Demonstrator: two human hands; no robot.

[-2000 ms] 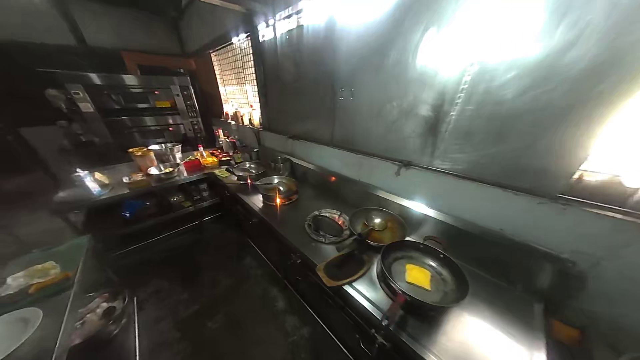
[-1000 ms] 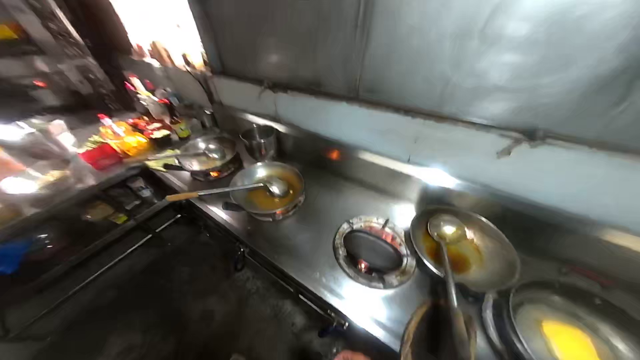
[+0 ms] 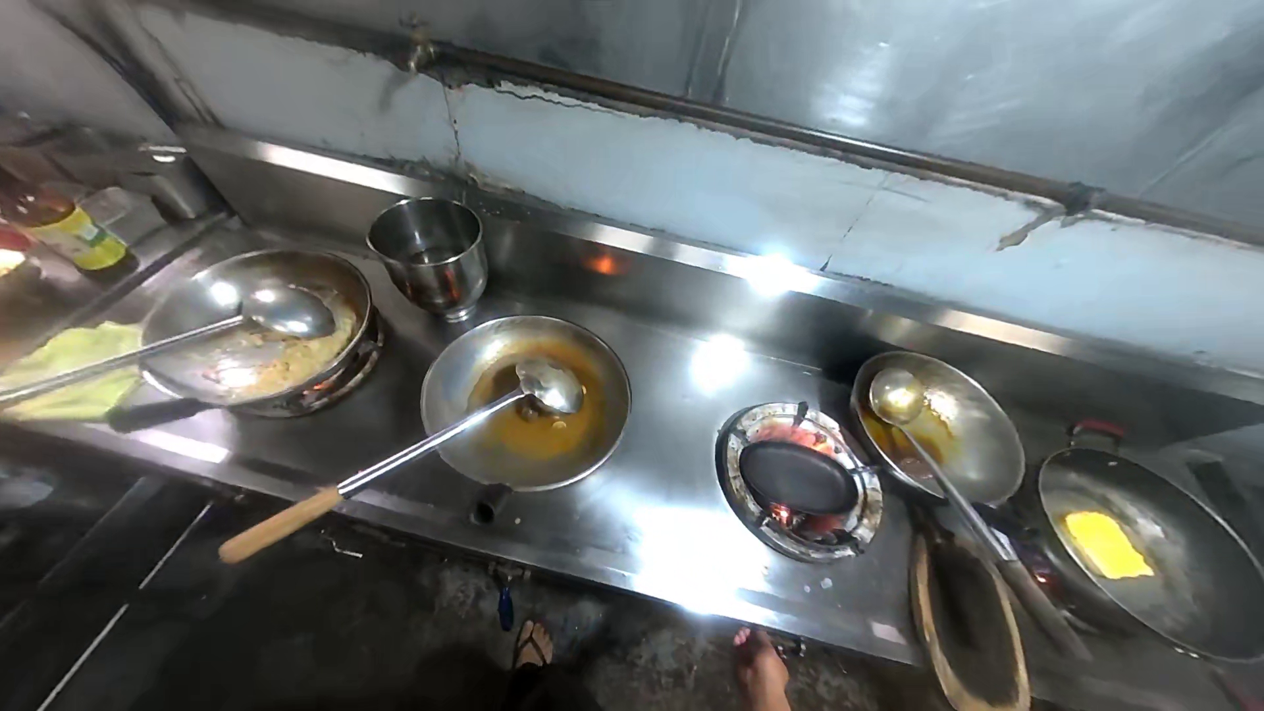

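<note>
My right hand (image 3: 762, 673) is low at the counter's front edge, beside a burner knob (image 3: 792, 648); its fingertips are partly hidden, so its grip is unclear. My left hand is out of view. Just above the hand, a black oval iron plate (image 3: 798, 477) lies on a lit burner (image 3: 733, 464). Left of it, a steel pan (image 3: 454, 380) of brownish liquid holds a wooden-handled ladle (image 3: 549, 385). To the right, another pan (image 3: 992, 434) holds oily liquid and a ladle (image 3: 899, 397). A dark pan (image 3: 1200, 563) contains a yellow block (image 3: 1106, 544).
A wooden oval board (image 3: 923, 592) overhangs the front edge at right. A steel pot (image 3: 430, 259) stands by the back ledge. At far left are a pan with a ladle (image 3: 288, 312), a green cloth (image 3: 74, 370) and a bottle (image 3: 74, 232). A pipe (image 3: 750, 118) crosses the wall.
The view has swung and come closer to the burners. My right hand, absent two seconds ago and barely showing at the bottom edge one second ago, now shows at the counter front.
</note>
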